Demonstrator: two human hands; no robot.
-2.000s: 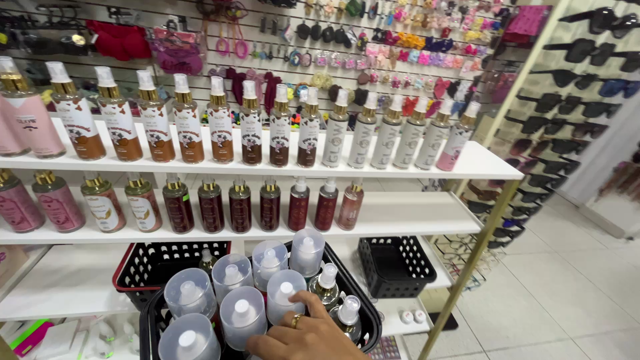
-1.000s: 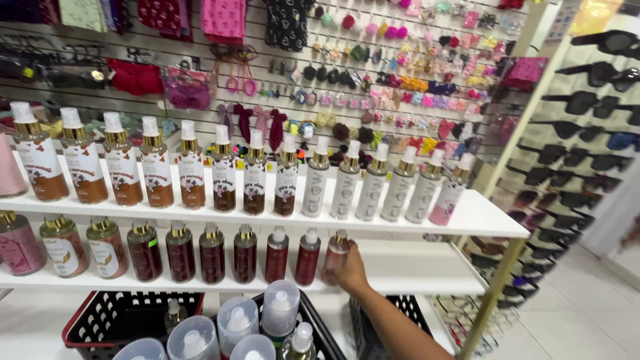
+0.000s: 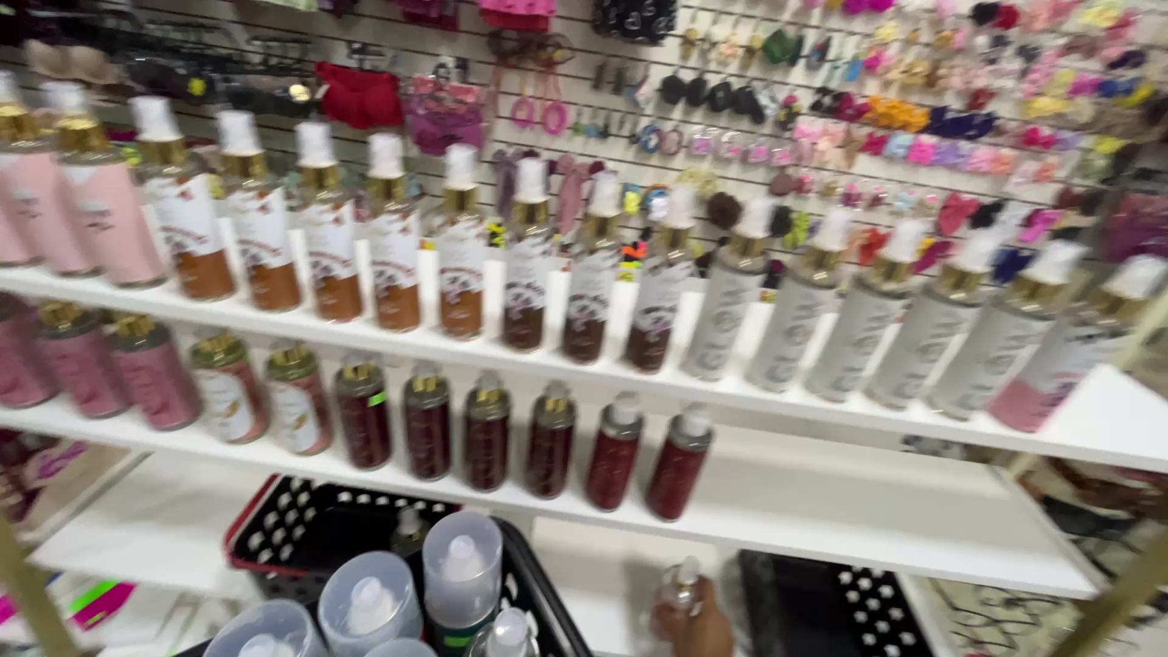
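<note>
Low in the view, my right hand is closed around a clear spray bottle with a pale cap, between the two black baskets. My left hand does not show. Left of my right hand, a black basket holds bottles with large translucent caps and a spray bottle. Above it, the middle shelf bears a row of dark red bottles, with pink ones at the left. The upper shelf carries brown, clear and pink spray bottles.
A black basket with a red rim sits at the lower left, another black basket at the lower right. The lower shelf runs beneath them. Hair accessories hang on the slatted wall behind. A metallic shelf post stands at the right.
My right hand has moved down from the right end of the middle shelf's row. The bottle it grasped there is gone from that row. The view now sits closer to the shelves.
</note>
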